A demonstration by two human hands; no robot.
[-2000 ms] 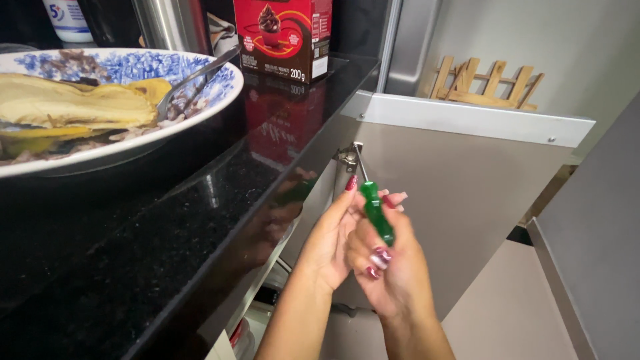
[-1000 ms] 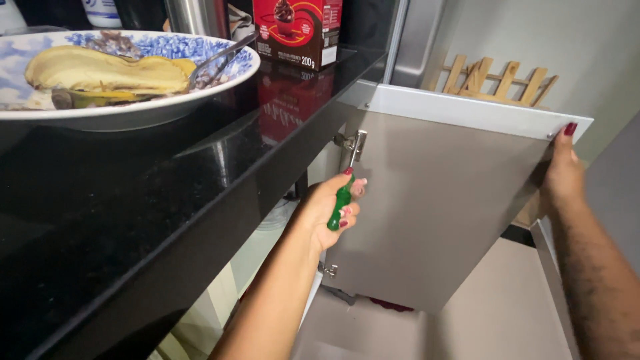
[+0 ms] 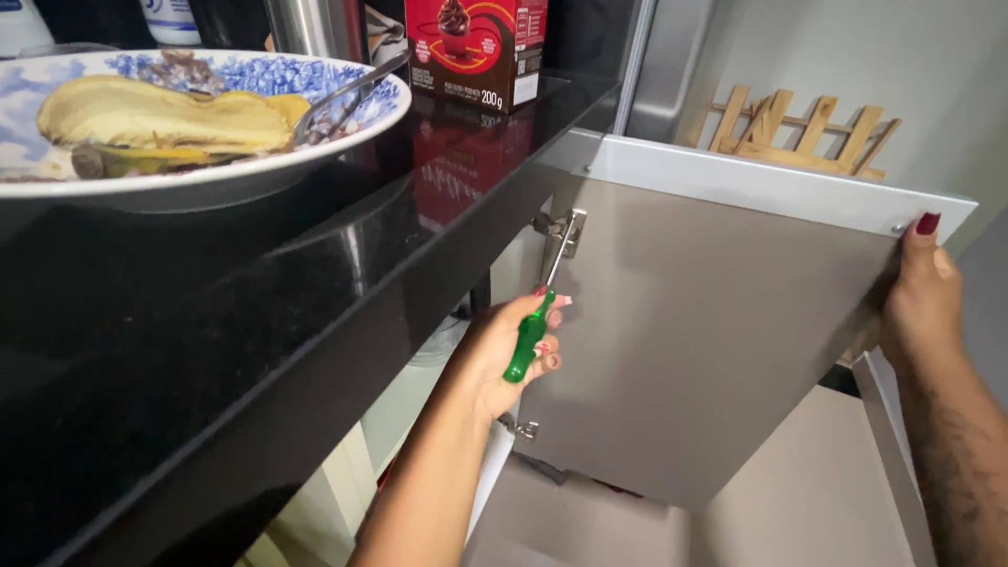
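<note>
My left hand (image 3: 520, 342) is closed around the green handle of a screwdriver (image 3: 529, 339). The metal shaft slants up to the upper hinge (image 3: 573, 233), and its tip meets the hinge plate on the inner face of an open cabinet door (image 3: 693, 315). Lower down, a second metal hinge (image 3: 521, 428) joins the door to the cabinet. At the door's far upper corner, my right hand (image 3: 925, 295) grips the edge, its thumb on the pale top edge strip and its fingers hidden behind the door.
A black stone countertop (image 3: 236, 315) runs along the left. On it are a blue-and-white plate (image 3: 346, 146) with food peels and a fork (image 3: 354, 87), a red and brown box (image 3: 472, 47) and a metal container (image 3: 315, 27). A slatted wooden item (image 3: 803, 130) stands behind the door.
Two seconds ago both hands were together at the screwdriver. My right hand has since gone to the door's outer corner, while the left keeps the screwdriver at the upper hinge.
</note>
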